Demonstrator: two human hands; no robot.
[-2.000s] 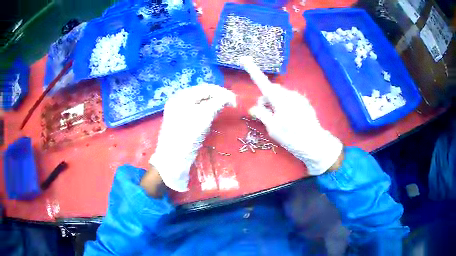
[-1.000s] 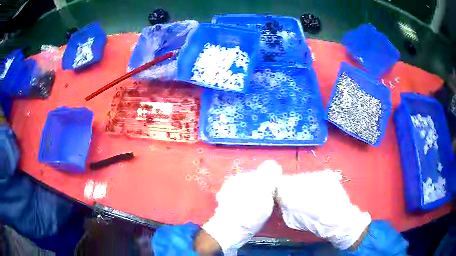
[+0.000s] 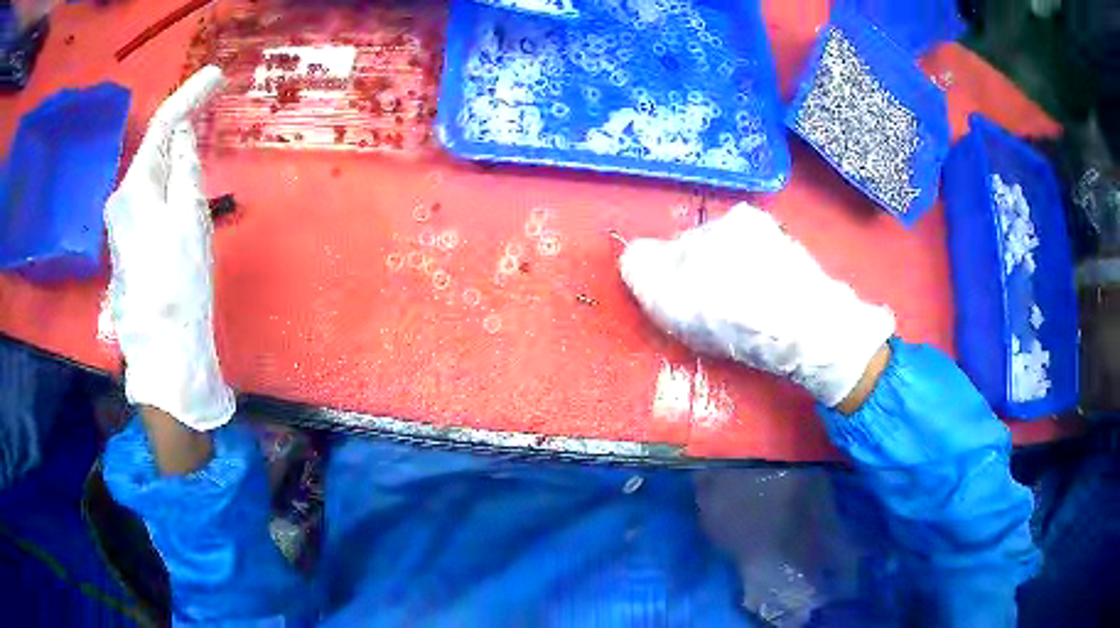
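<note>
My white-gloved left hand (image 3: 166, 264) is at the far left, fingers stretched towards the back, with nothing visible in it; its far side is hidden. It covers most of a black strip (image 3: 222, 206). My white-gloved right hand (image 3: 749, 288) is right of centre, fingers curled together, with a thin pale pin (image 3: 618, 237) sticking out at the fingertips. Several clear rings (image 3: 441, 279) lie loose on the red bench between my hands. A tiny dark bit (image 3: 587, 298) lies left of my right hand.
A wide blue tray (image 3: 590, 168) with clear rings is at the back centre. A clear flat tray (image 3: 307, 61) and red rod (image 3: 154, 33) are back left. A blue bin (image 3: 62, 184) is far left. A pin bin (image 3: 860, 123) and long bin of white parts (image 3: 976, 270) are right.
My hands were together at front centre and have moved apart, left hand far to the left. The loose rings are now uncovered. The whole view has shifted.
</note>
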